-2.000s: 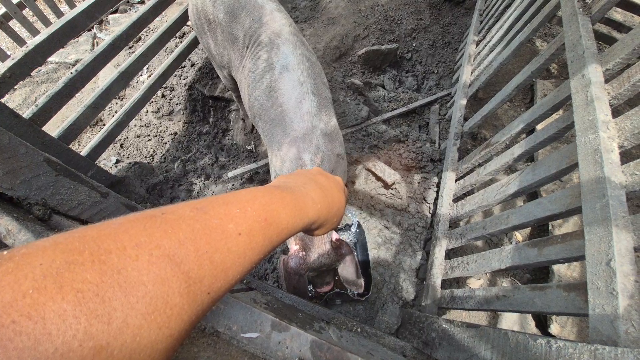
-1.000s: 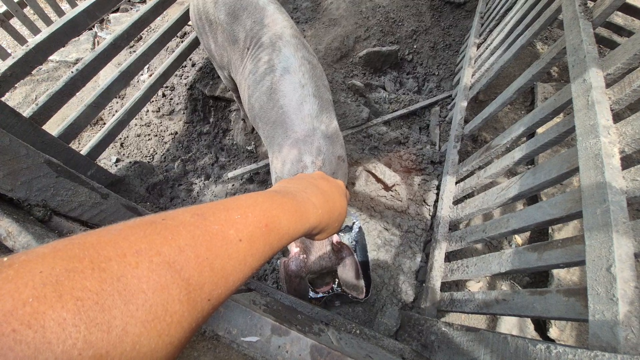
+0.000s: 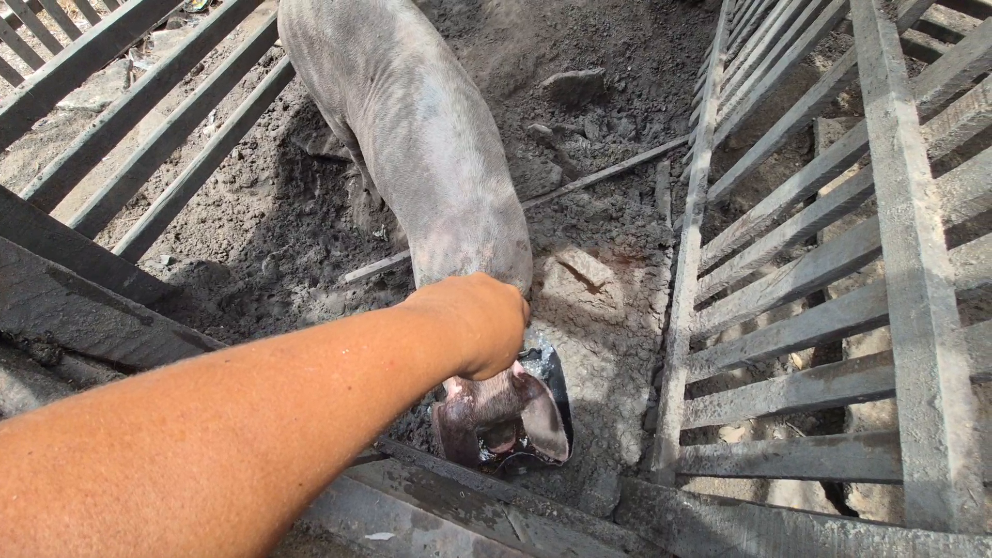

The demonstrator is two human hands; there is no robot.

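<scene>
My left hand [image 3: 484, 325] reaches in from the left, palm down, above the neck of a grey pig [image 3: 442, 147]. Its fingers are curled under and hidden, so whether they hold anything or touch the hide cannot be told. Below the hand, the pig's head is lowered into a dark feeding container [image 3: 559, 387] with wet contents. Both ears show, the right-hand one [image 3: 544, 418] lying against the container's side. The snout is mostly hidden. My right hand is out of view.
Slatted rails [image 3: 907, 232] flank the pen on the right, with more slats [image 3: 178, 116] at upper left. A thick beam [image 3: 465, 504] crosses the near side. A thin stick [image 3: 604, 174] and stones [image 3: 573, 87] lie on the muddy ground.
The pig's head and ears have shifted slightly at the container since two seconds ago. My left hand stays in nearly the same place over the neck.
</scene>
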